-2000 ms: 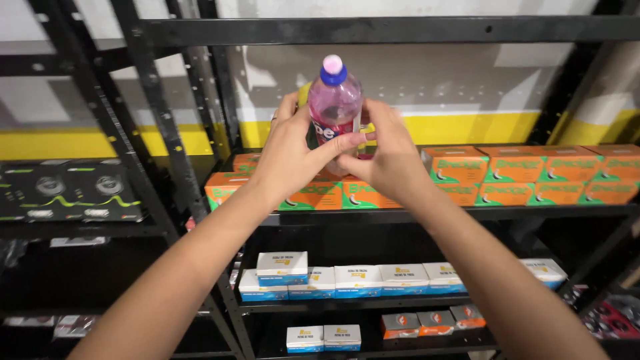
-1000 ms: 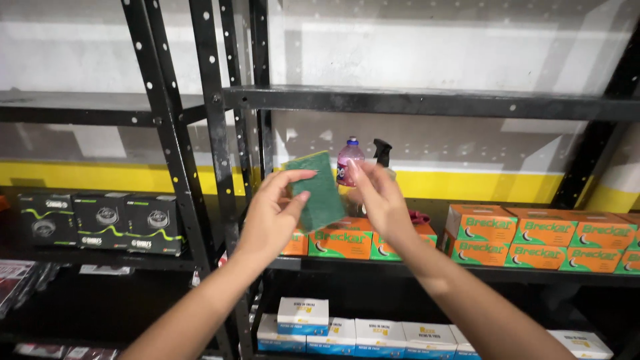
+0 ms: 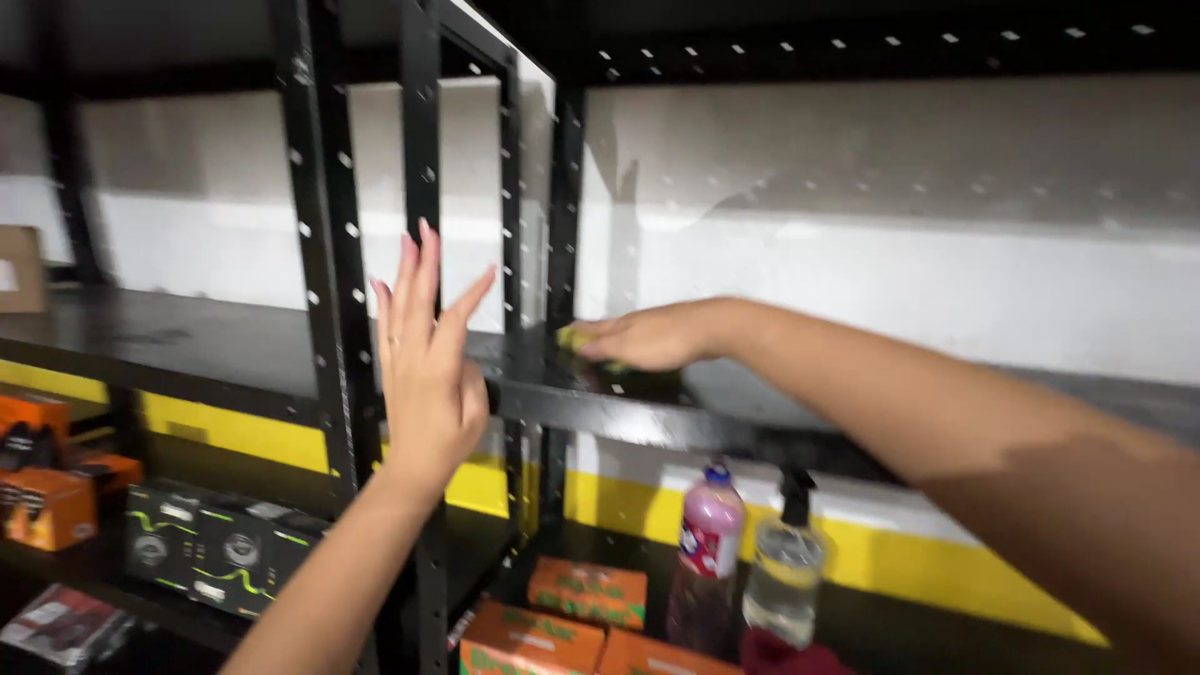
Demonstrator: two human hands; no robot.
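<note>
My right hand [image 3: 652,336] lies palm down on a black metal shelf [image 3: 647,417], its fingers over a yellow-and-green scouring sponge [image 3: 572,339] near the back left corner post. Raised beside the shelf's front upright, my left hand [image 3: 431,366] has its fingers spread and holds nothing. On the shelf below stand a plastic bottle of pink-purple liquid with a blue cap [image 3: 711,525] and a clear spray bottle with a black trigger [image 3: 786,572]. A dark red cloth [image 3: 792,654] is partly visible in front of them.
Perforated black uprights [image 3: 323,234] divide two shelving units. Orange boxes [image 3: 534,639] sit below my hands, and black boxes [image 3: 239,553] stand on the lower left shelf. A cardboard box [image 3: 19,267] is at the far left. A shelf spans overhead.
My right hand has moved onto the upper shelf with the sponge, which both hands were near one second ago. My left hand has let go and spread its fingers. The view has shifted upward.
</note>
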